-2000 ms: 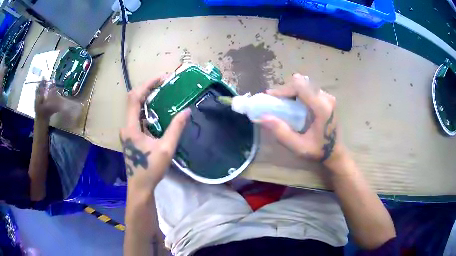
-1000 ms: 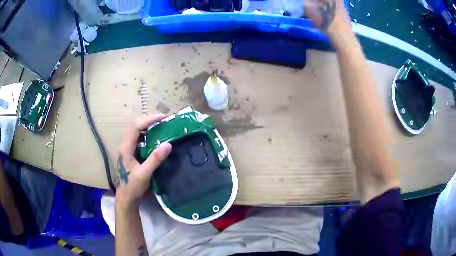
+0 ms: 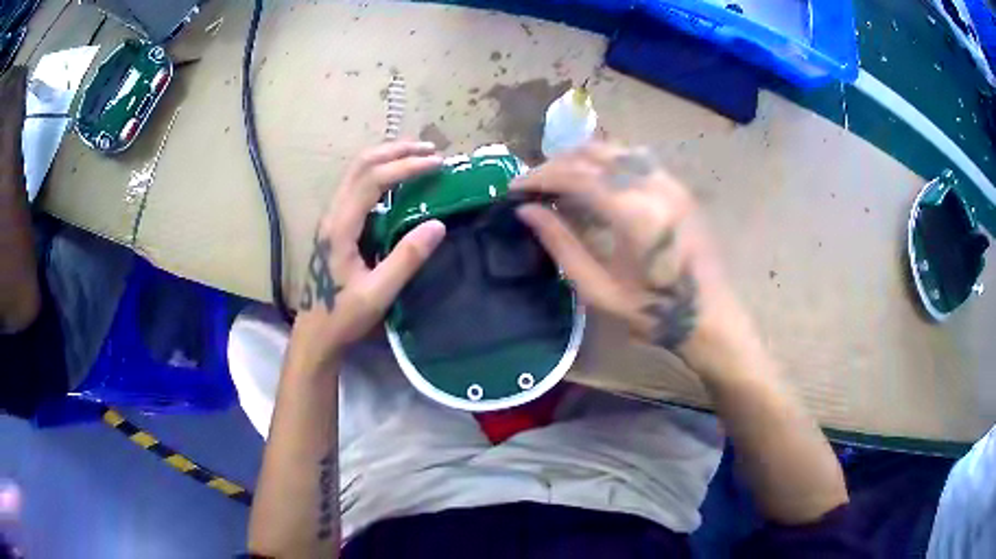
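Observation:
A green housing with a white rim and a dark recess (image 3: pixel 486 317) lies at the bench's front edge, its rounded end toward me. My left hand (image 3: pixel 377 246) grips its left side, thumb over the recess edge. My right hand (image 3: pixel 628 235) is at the housing's upper right, fingertips pinching a small dark piece (image 3: pixel 511 203), likely a black insert, at the recess edge. The fingers partly hide it and the hand is blurred. The small white glue bottle (image 3: pixel 569 122) stands upright on the cardboard behind my right hand.
A dark flat case (image 3: pixel 683 74) lies beside the blue bin (image 3: pixel 765 38) at the back. A black cable (image 3: pixel 258 164) crosses the cardboard (image 3: pixel 830 251) on the left. Other green housings lie far left (image 3: pixel 125 96) and far right (image 3: pixel 948 249). A neighbour's arm (image 3: pixel 15 207) shows at the left edge.
My right hand first let go of the bottle and reached into the bin. It has now come back to the housing with a small dark piece. My left hand still holds the housing.

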